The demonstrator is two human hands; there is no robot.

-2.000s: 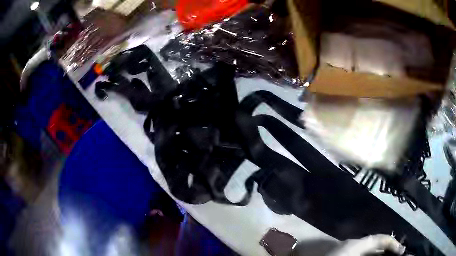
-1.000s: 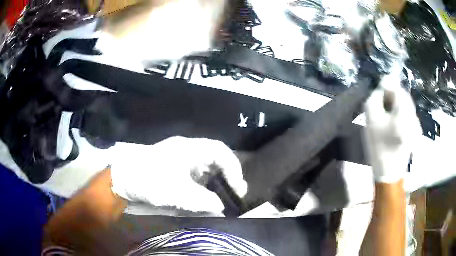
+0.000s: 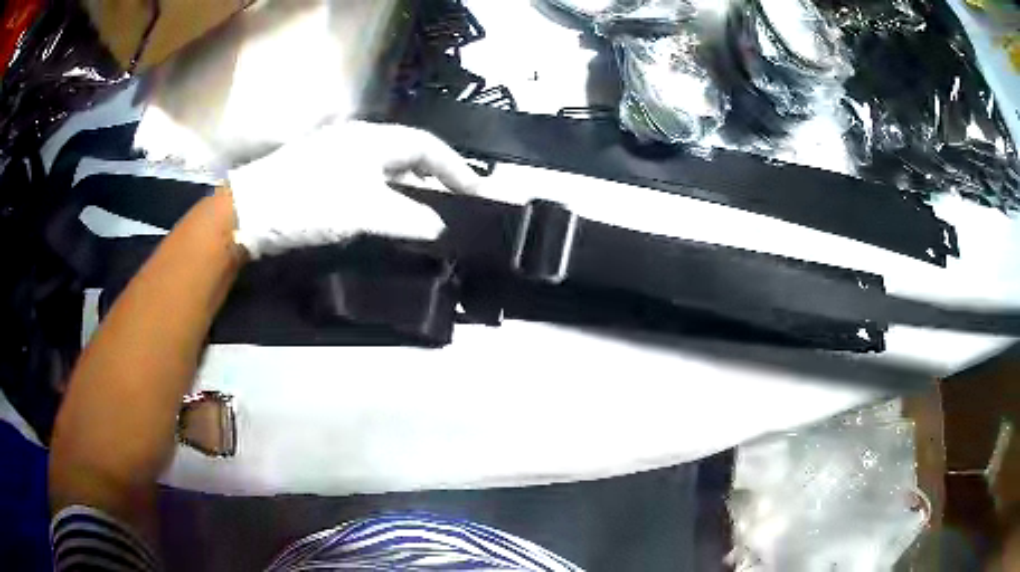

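Observation:
My left hand (image 3: pixel 336 188), in a white glove, lies over the black webbing straps (image 3: pixel 693 279) left of centre. Its fingers point right beside a small dark part, and their contact is unclear. A black slide adjuster or buckle (image 3: pixel 546 240) sits around a strap just right of the hand. A dark shiny buckle (image 3: pixel 392 299) lies on the straps below the hand. A blurred black strap runs out at the right edge. My right hand is not in view. A loose metal-rimmed buckle (image 3: pixel 209 425) lies on the white table (image 3: pixel 503 413).
Black frames (image 3: pixel 483 95) lie behind the straps. Whitish packs (image 3: pixel 280 78) and a carton (image 3: pixel 157 28) stand back left. Wrapped bundles (image 3: pixel 671 89) are at the back, dark bagged parts (image 3: pixel 912 101) back right. Crumpled plastic (image 3: pixel 828 492) lies beyond the near edge.
My left hand has moved up and back onto the straps, away from the strap end near the front edge. My right hand has left the picture. The slanted strap no longer crosses the middle.

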